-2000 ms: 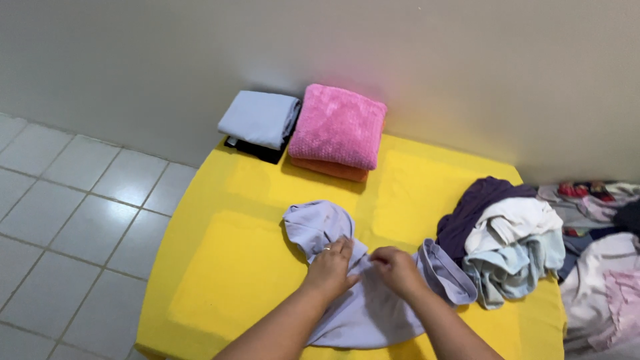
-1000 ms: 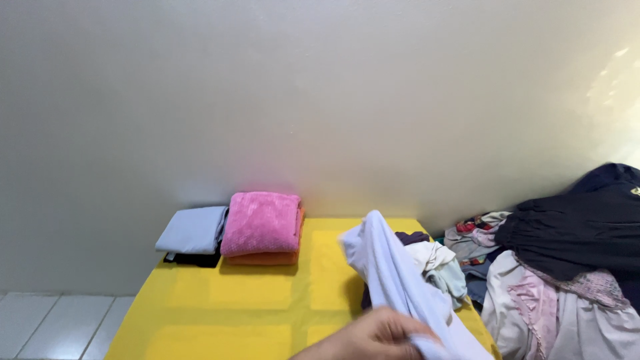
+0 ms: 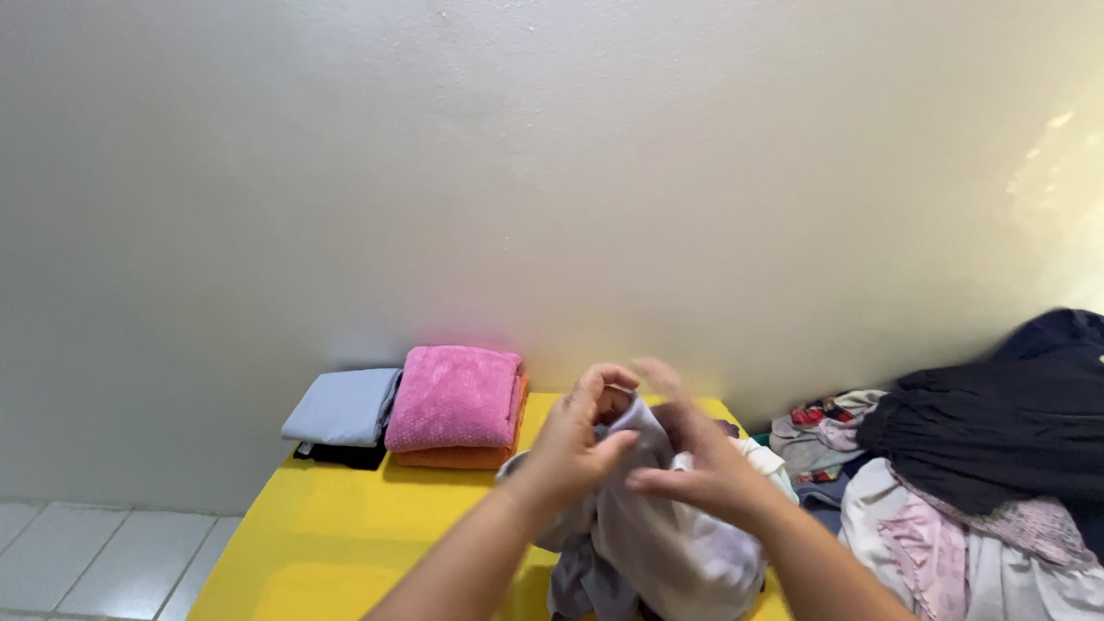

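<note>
My left hand (image 3: 586, 431) grips the upper edge of a light lavender-grey garment (image 3: 655, 535), which hangs down in loose folds over the yellow table. At the garment's right side is my right hand (image 3: 690, 440), blurred, its thumb and fingers apart; whether it touches the cloth I cannot tell. Behind the garment, partly hidden, lies a loose pile with a white cloth (image 3: 763, 461) and a dark purple one.
The yellow tabletop (image 3: 319, 535) stands against a pale wall. At its back left sit a folded light blue cloth (image 3: 345, 405) on a black one and a folded pink towel (image 3: 457, 397) on an orange one. Heaped clothes, including a black garment (image 3: 992, 423), lie at the right.
The lavender-grey garment, spread on the table two seconds ago, is now lifted and hanging. Both hands have come up with it. The view has tilted up towards the wall.
</note>
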